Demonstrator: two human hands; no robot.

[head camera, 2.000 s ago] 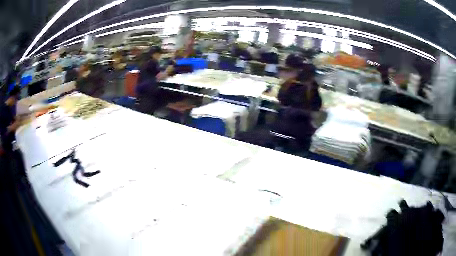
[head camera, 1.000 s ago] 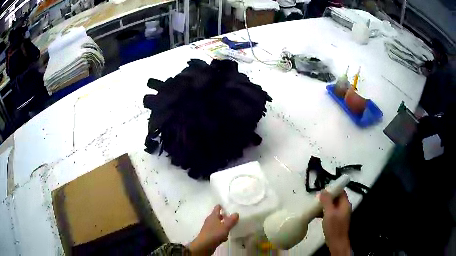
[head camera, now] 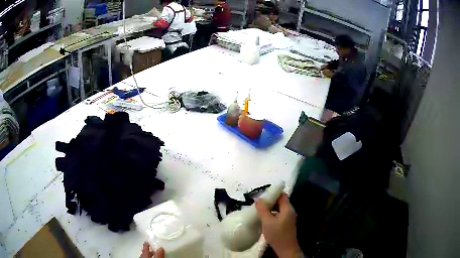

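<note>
The white glue pot (head camera: 176,234) is at the bottom centre, with its square body on the left and its round part and tall cone spout on the right. My left hand (head camera: 152,251) touches the near edge of the square body; only fingertips show, the rest is cut off by the frame. My right hand (head camera: 280,228) is closed around the cone spout. The big dark strip bundle (head camera: 111,171) lies left of the pot. Loose black strips (head camera: 229,201) lie behind the spout.
The brown gluing board (head camera: 48,243) is cut off at bottom left. A blue tray (head camera: 267,135) holds a reddish pot and a bottle. A crumpled plastic bag (head camera: 202,102), a white cord and a blue-handled tool (head camera: 126,92) lie beyond. Dark bundles (head camera: 358,166) stand right. People work farther back.
The view has swung right, so the bundle, board and pot sit farther left in the picture. Both hands remain at the pot, the left now mostly cut off.
</note>
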